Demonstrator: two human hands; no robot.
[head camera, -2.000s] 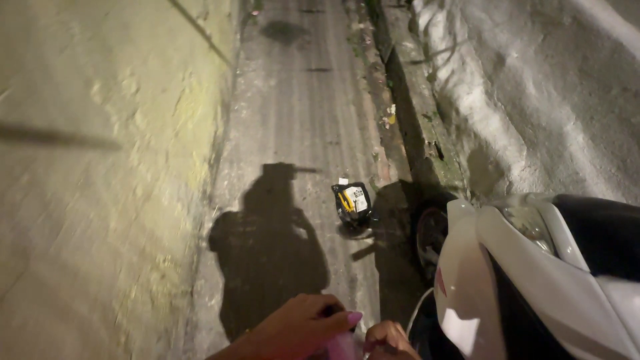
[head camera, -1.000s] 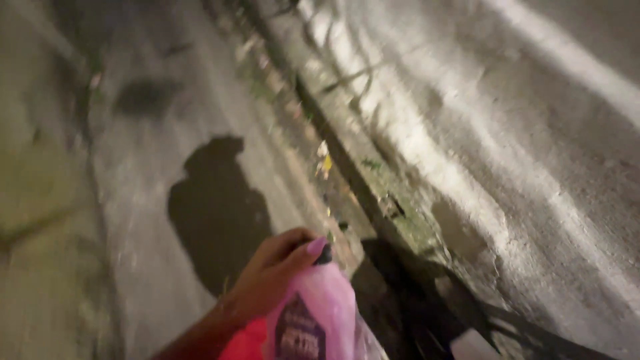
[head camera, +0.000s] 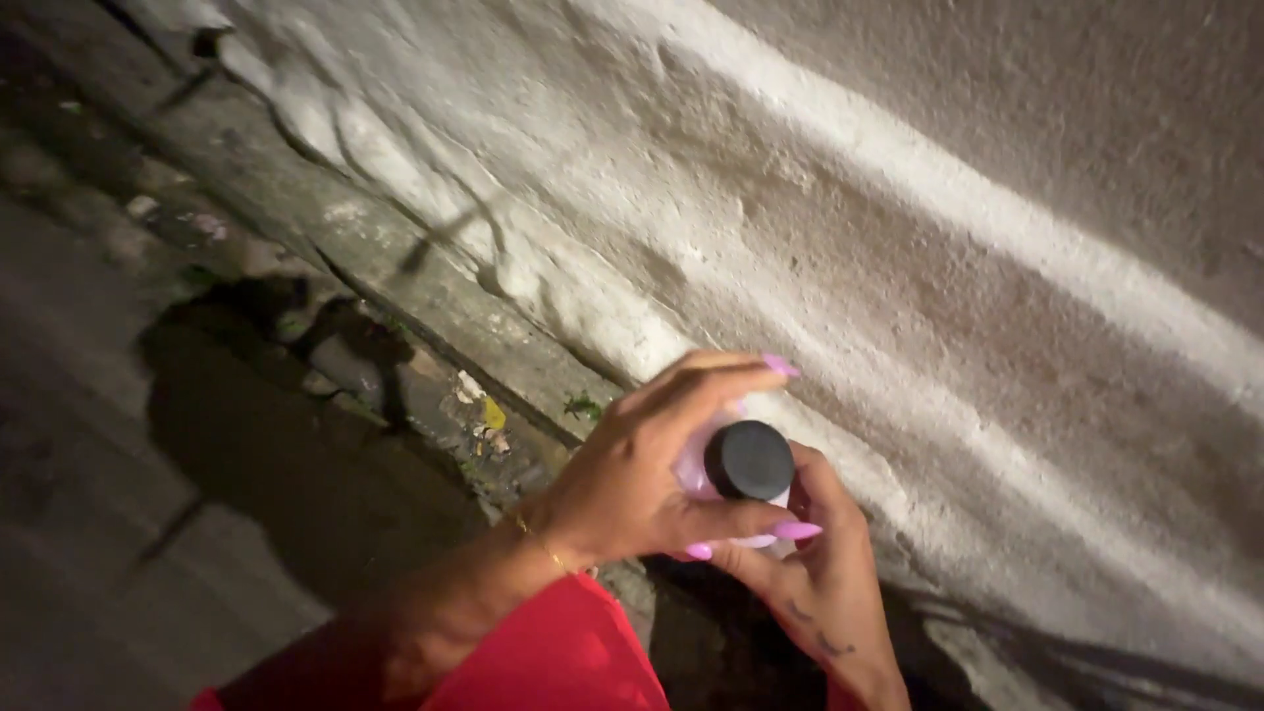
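A pink bottle (head camera: 697, 464) with a round black cap (head camera: 750, 460) is between my two hands, its cap facing up toward the camera. My left hand (head camera: 671, 454) curves around the bottle's left side, with its thumb lying just below the cap and its fingers reaching over the far side. From the right and below, my right hand (head camera: 820, 553) grips the bottle's body, and most of its fingers are hidden behind it. Both hands have long pink nails. The cap is on the bottle.
A rough, pale plastered wall (head camera: 889, 247) rises on the right. Along its foot runs a concrete ledge (head camera: 395, 267), beside a gutter with litter, a yellow scrap (head camera: 494, 413) and small green plants (head camera: 583, 405). Dark shadows fall over the paved ground (head camera: 79, 553) at left.
The view has swung right toward the wall. One second ago only my left hand showed at the bottle's top; now both hands are around it. The white vehicle seen earlier is out of view.
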